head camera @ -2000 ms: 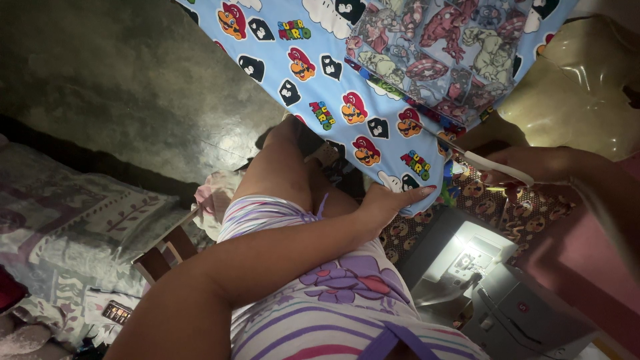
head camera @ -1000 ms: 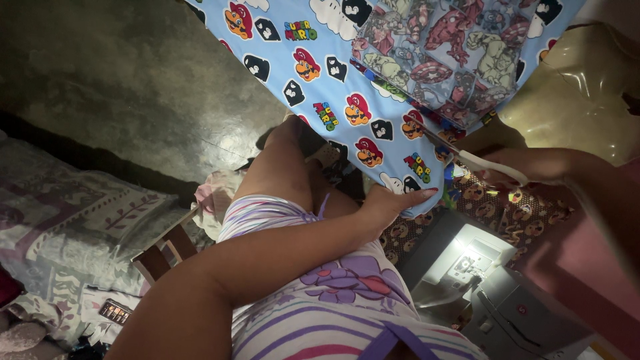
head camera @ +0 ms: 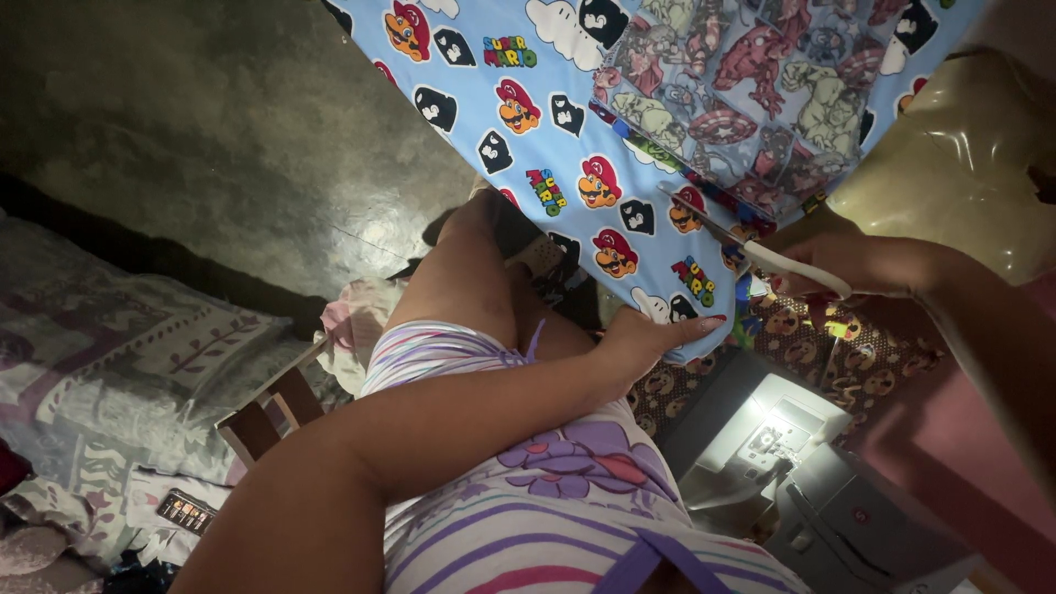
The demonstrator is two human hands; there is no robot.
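A light-blue cartoon-print fabric [head camera: 544,124] hangs across the upper middle, with a greyish comic-print fabric piece [head camera: 742,99] lying over it. My left hand [head camera: 652,342] pinches the blue fabric's lower corner, thumb on top. At the right, my right hand [head camera: 850,264] grips the white handles of a pair of scissors [head camera: 775,257]. The blades point up and left, over the blue fabric beside the lower edge of the comic-print piece. The palm and some fingers of my right hand are in shadow.
A sewing machine [head camera: 813,495] with its lamp lit stands at lower right, near a brown patterned cloth [head camera: 866,355]. A shiny yellowish plastic surface [head camera: 949,165] is at right. A wooden chair part [head camera: 272,412], patterned bedding [head camera: 124,330] and a phone [head camera: 186,510] are at left.
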